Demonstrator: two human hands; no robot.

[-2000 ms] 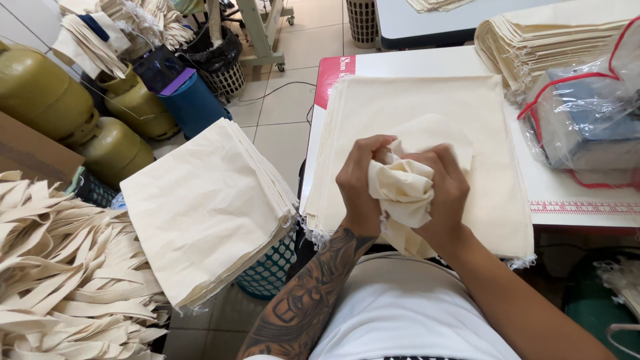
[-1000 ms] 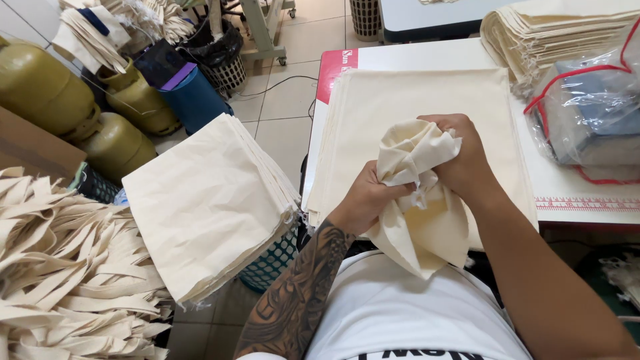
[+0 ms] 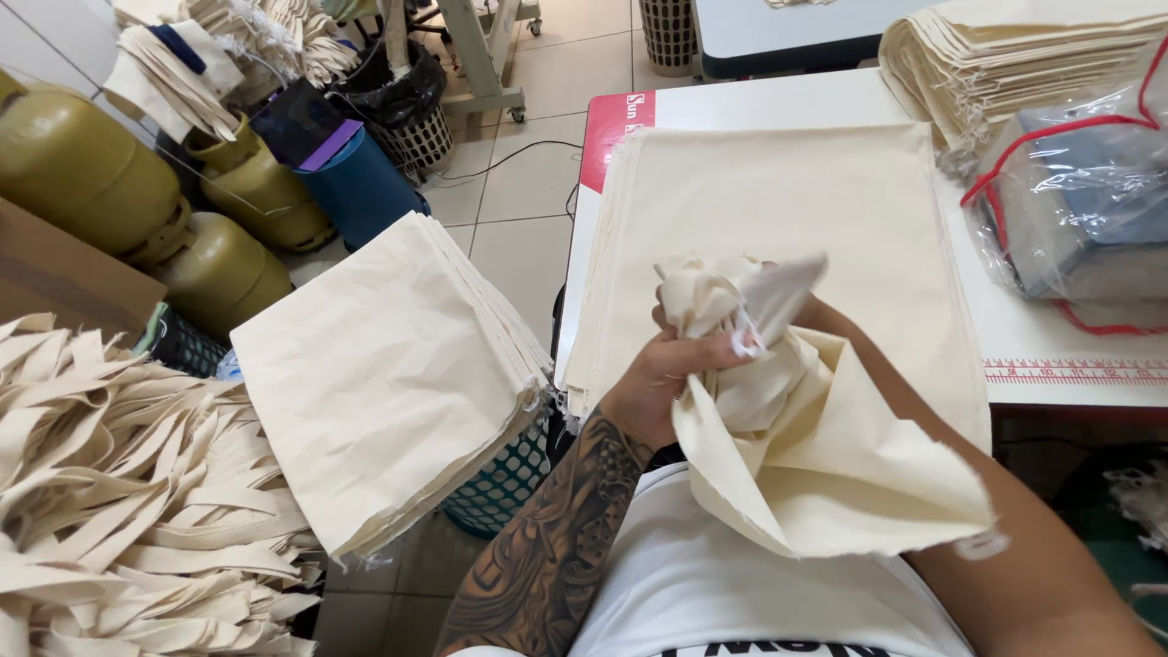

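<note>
My left hand (image 3: 675, 365) grips a bunched cream fabric piece (image 3: 849, 474), its thumb across the gathered cloth. The lower part of the cloth hangs open over my lap, with a frayed edge. My right hand (image 3: 812, 315) is mostly hidden behind the upper folds of the same cloth; its fingers do not show. Under and beyond both hands, a flat stack of cream fabric pieces (image 3: 785, 192) lies on the white table. To the left, another stack of cream cloth pieces (image 3: 374, 374) rests on a teal basket (image 3: 497, 484).
Cream fabric strips (image 3: 137, 511) are heaped at lower left. Green gas cylinders (image 3: 82, 155) and a blue bin (image 3: 360, 187) stand behind. A folded fabric pile (image 3: 1022, 68) and a plastic-wrapped bundle with red trim (image 3: 1086, 201) sit on the table's right, near a printed ruler (image 3: 1077, 372).
The cloth was balled up between both hands two seconds ago; now its lower part is spread and hanging. My right hand has gone from plain view to behind the folds.
</note>
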